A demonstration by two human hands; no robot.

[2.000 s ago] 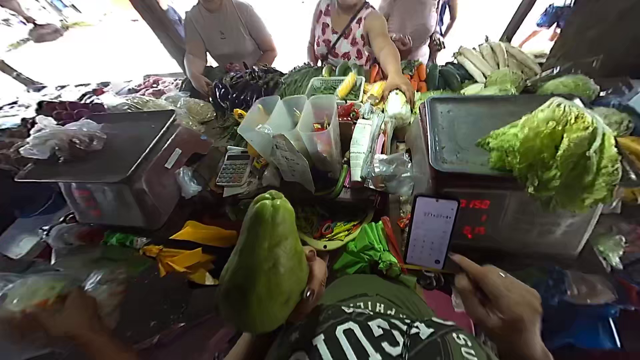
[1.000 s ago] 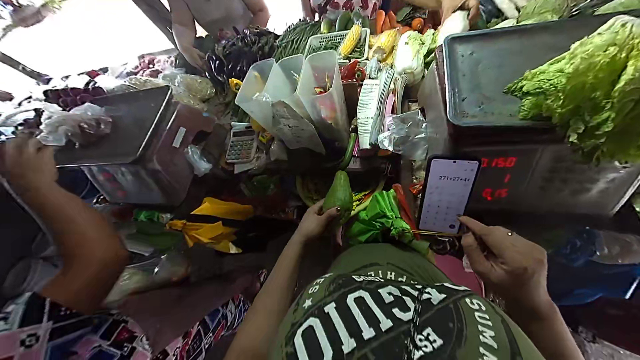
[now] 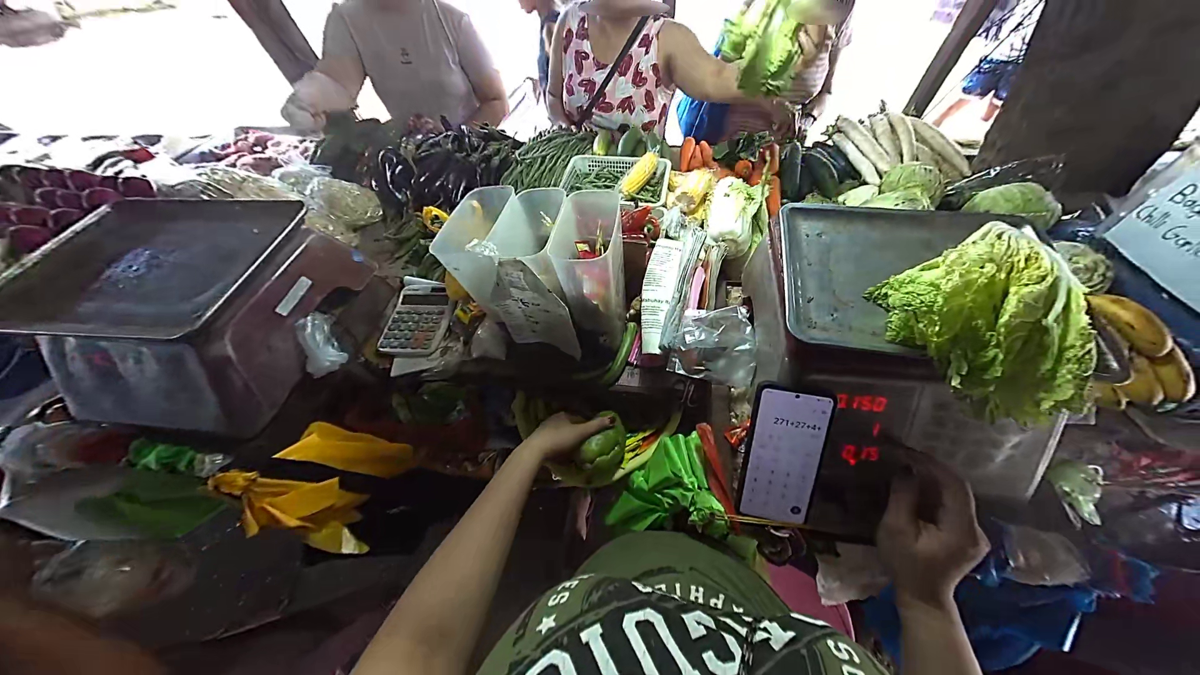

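My left hand point(image 3: 569, 438) is closed on a green fruit or vegetable point(image 3: 601, 448), low in the middle, over a dark container of produce. My right hand point(image 3: 928, 525) hovers in front of the right scale, to the right of a smartphone point(image 3: 786, 454) showing a calculator; its fingers are bent and seem to hold nothing. The phone leans upright against the scale, beside its red digits. A leafy lettuce or cabbage head point(image 3: 998, 314) lies over the right edge of the metal scale pan point(image 3: 844, 272). A green plastic bag point(image 3: 667, 483) sits between my left hand and the phone.
Another scale point(image 3: 178, 272) stands at left, with a desk calculator point(image 3: 415, 321) and clear plastic bins point(image 3: 586, 253) in the middle. Eggplants point(image 3: 441, 169), carrots point(image 3: 694, 155) and radishes point(image 3: 891, 141) line the far side, where several people stand. Yellow bags point(image 3: 305, 487) lie at lower left. Bananas point(image 3: 1144, 352) are at right.
My right hand has moved off the phone's screen to the right. My left hand has carried the green item away from me. A person's arm at left has moved back. A person opposite now holds leafy greens up.
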